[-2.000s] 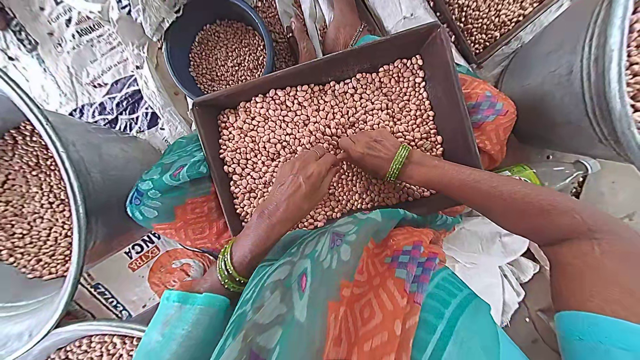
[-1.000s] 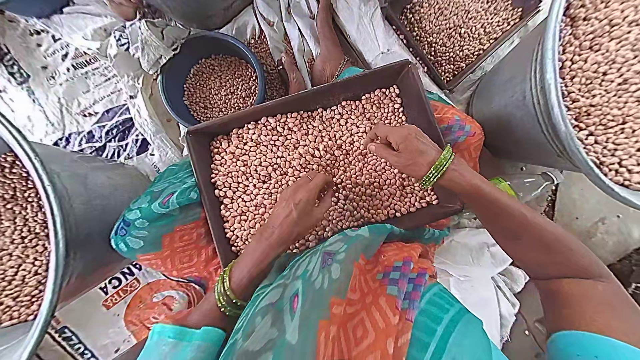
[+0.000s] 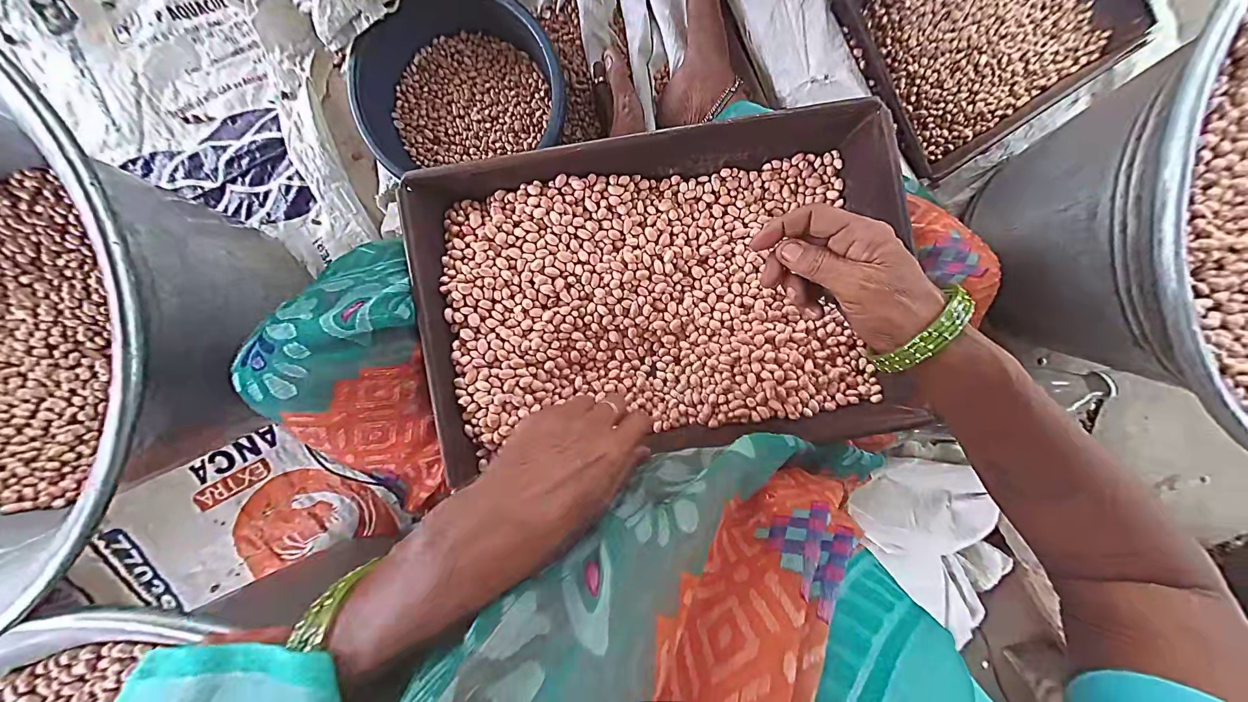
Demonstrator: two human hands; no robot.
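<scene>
A brown rectangular tray (image 3: 673,154) rests on my lap, with a layer of shelled peanuts (image 3: 604,283) spread over its floor. My left hand (image 3: 575,444) lies at the tray's near edge, its fingertips on the peanuts there; the undersides of its fingers are hidden. Over the right part of the tray is my right hand (image 3: 843,273), palm down, with thumb and forefinger bent close together. Whether anything is pinched between them cannot be told. Green bangles circle both wrists.
A blue tub (image 3: 359,93) of peanuts stands beyond the tray, beside a foot (image 3: 694,93). Large metal containers of peanuts stand at left (image 3: 132,292) and right (image 3: 1170,205). Another peanut tray (image 3: 921,156) lies at the upper right. Printed sacks (image 3: 224,83) cover the ground.
My hands were close together over the peanuts two seconds ago and are now apart. My left hand has moved to the tray's near edge; my right hand has moved to the tray's right part.
</scene>
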